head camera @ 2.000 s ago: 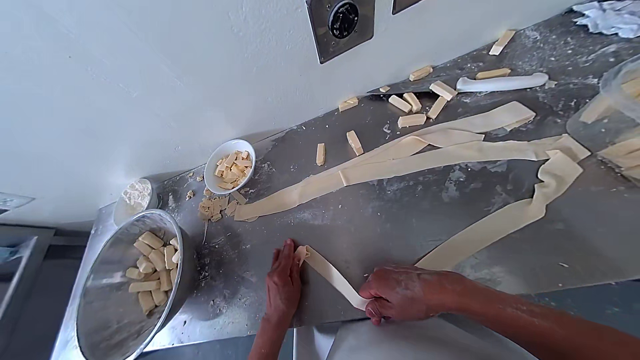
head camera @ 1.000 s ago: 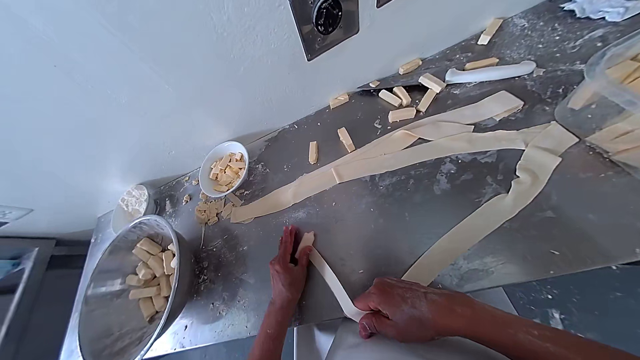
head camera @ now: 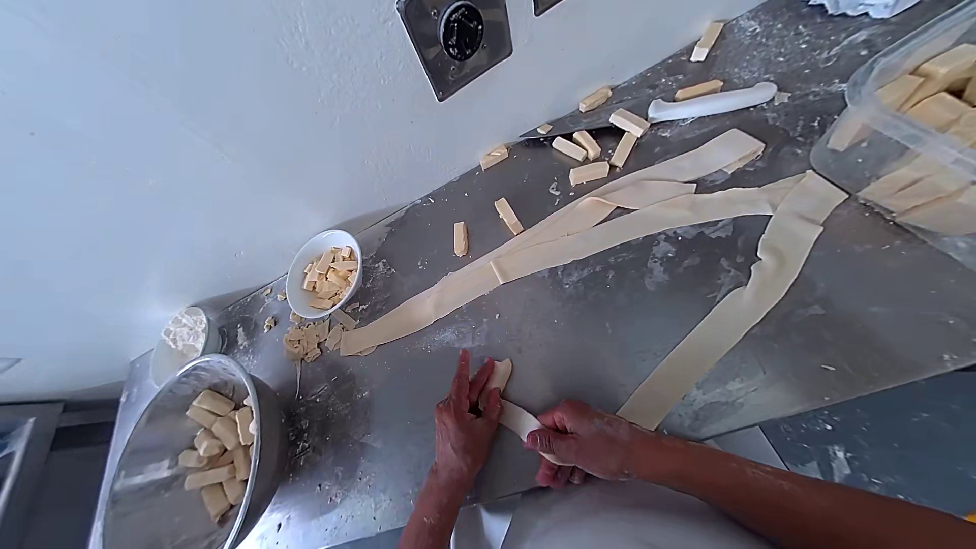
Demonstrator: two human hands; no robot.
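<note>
My left hand (head camera: 467, 428) presses with its fingers and thumb on the upper end of a short dough strip (head camera: 520, 418) lying on the steel worktop. The strip's other end is gripped between the thumb and fingers of my right hand (head camera: 573, 444) at the worktop's near edge. Behind my hands a long dough strip (head camera: 610, 238) runs diagonally across the steel, and another dough strip (head camera: 717, 335) comes down toward my right wrist. Cut cheese sticks (head camera: 589, 173) lie scattered near the wall. Whether something is under my left fingers is hidden.
On the left stand a metal bowl (head camera: 263, 427) of dough-wrapped pieces, a white bowl (head camera: 293, 280) of cheese bits and a small bowl of flour (head camera: 185, 332). A white-handled knife (head camera: 713, 102) lies by the wall. A plastic container (head camera: 877, 99) of cheese sticks stands at the right.
My two hands have come closer together, and the stretch of dough strip between them is shorter. The fingers of my left hand now cover part of its upper end.
</note>
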